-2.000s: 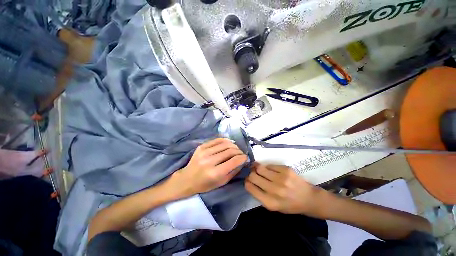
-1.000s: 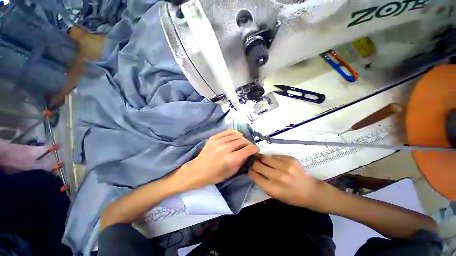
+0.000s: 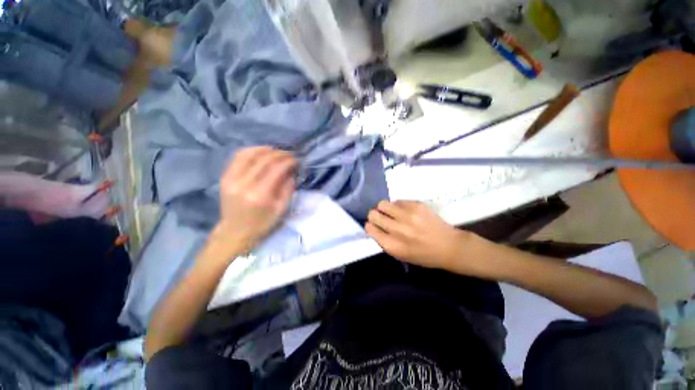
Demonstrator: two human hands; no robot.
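Note:
Grey-blue garment fabric [image 3: 259, 91] lies heaped left of and under the needle area of the sewing machine [image 3: 312, 38]. The presser foot area [image 3: 373, 114] is glaring and blurred. A narrow grey binding tape [image 3: 518, 161] runs taut from the orange reel [image 3: 648, 145] to the needle area. My left hand [image 3: 255, 190] is blurred over the fabric left of the foot, fingers bent; whether it grips cloth is unclear. My right hand [image 3: 408, 232] is at the table's front edge, its fingertips closed at the lower right edge of the fabric; the grip itself is hidden.
Black snips [image 3: 455, 96] lie behind the foot, with a blue-orange tool [image 3: 509, 49] and a yellow item [image 3: 545, 20] beyond. A wooden-handled awl [image 3: 550, 113] lies near the reel. Another person's arm [image 3: 137, 68] shows at upper left, near a rail with orange clips [image 3: 113, 211].
My left hand has moved left, away from the foot and from my right hand. My right hand sits lower than the foot, near the table edge. The view has tilted down and blurred.

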